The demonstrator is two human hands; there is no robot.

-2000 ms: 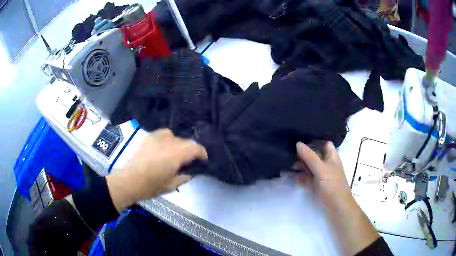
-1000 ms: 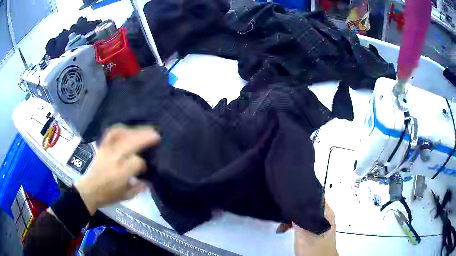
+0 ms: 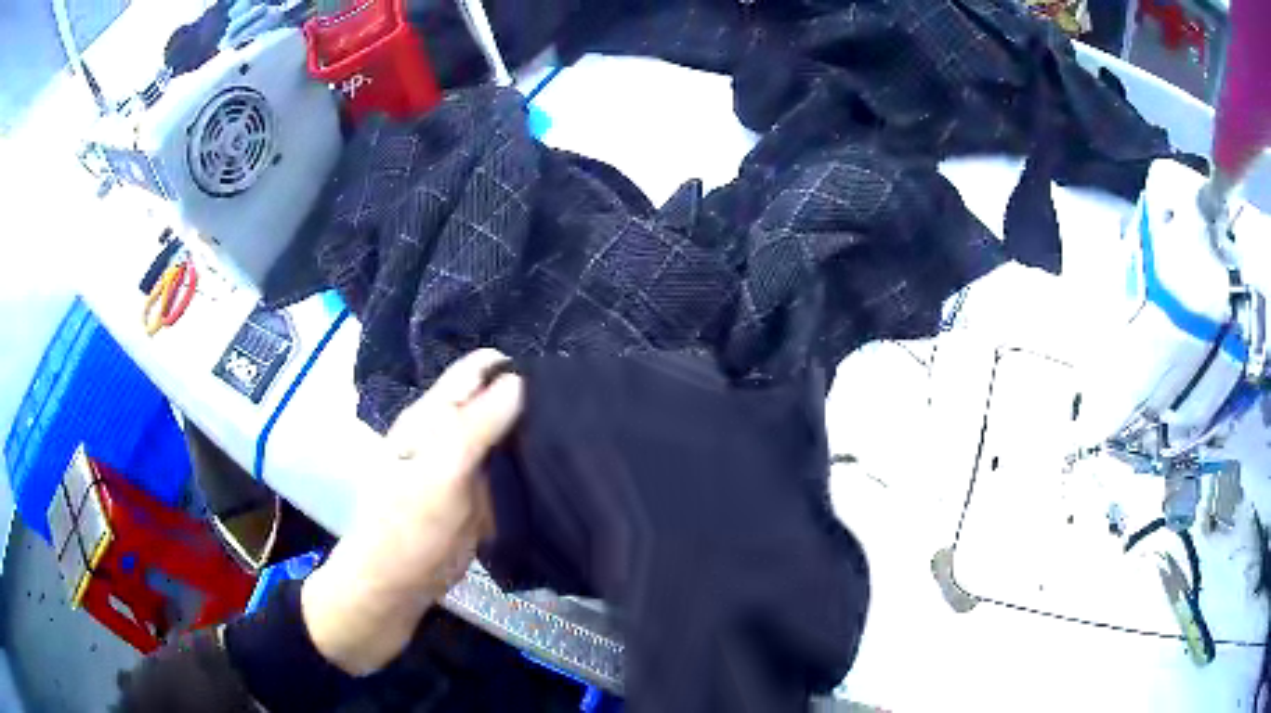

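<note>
My left hand is closed on the upper left edge of a plain black cloth near the table's front edge. This cloth is smooth, blurred and hangs down to the picture's lower rim. It meets the dark checked garment piece, which lies rumpled behind it, with pale grid lines showing. My right hand is not visible; the black cloth may hide it.
The white sewing machine head stands at right, with snips beside its foot. More dark cloth lies at the back. A red container sits on the grey motor box at left. A red crate is below.
The plain black side of the cloth has come forward and the checked side shows behind it. My left hand, apart from the cloth's edge a second ago, has closed on it. My right hand has gone from sight.
</note>
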